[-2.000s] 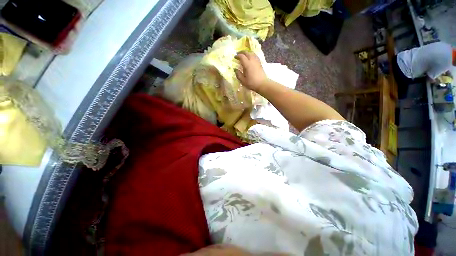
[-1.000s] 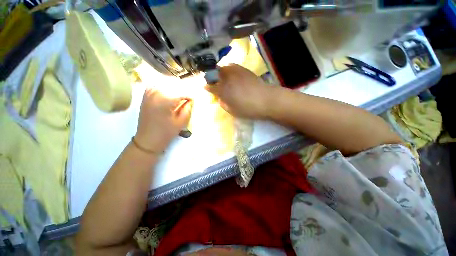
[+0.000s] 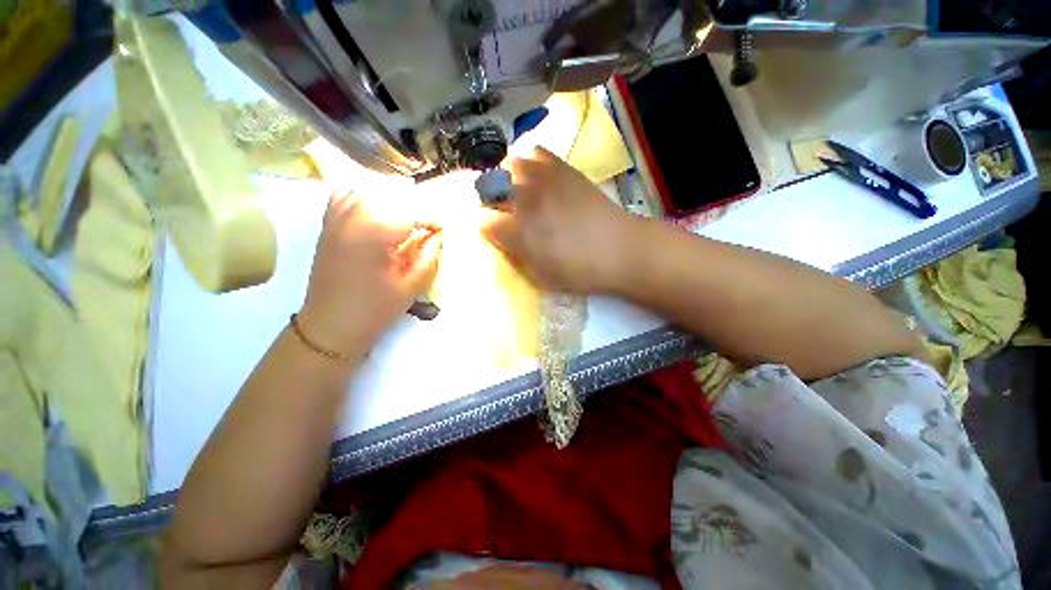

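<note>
A yellow fabric panel (image 3: 490, 305) lies on the white table under the needle area of the sewing machine (image 3: 461, 127), washed out by the lamp. My left hand (image 3: 375, 259) holds the fabric's left side, fingertips near the needle. My right hand (image 3: 565, 225) holds its right side, fingers beside a small grey knob-like attachment (image 3: 494, 187). The lace trim (image 3: 561, 380) hangs from under my right hand over the ruler-marked table edge. The needle and exact fingertip contact are lost in the glare.
A smartphone (image 3: 697, 136), dark blue snips (image 3: 879, 181), a round white-rimmed spool (image 3: 945, 148) and a small parts tray (image 3: 993, 150) are at right. Yellow pieces (image 3: 87, 346) lie at left, behind a blurred yellowish curved part (image 3: 208, 184). A yellow bundle (image 3: 974, 300) is below the table at right.
Two seconds ago my right hand was in the yellow bundle beside my lap; now both hands are at the needle area. Over the last second the view shifted slightly and the hands barely moved.
</note>
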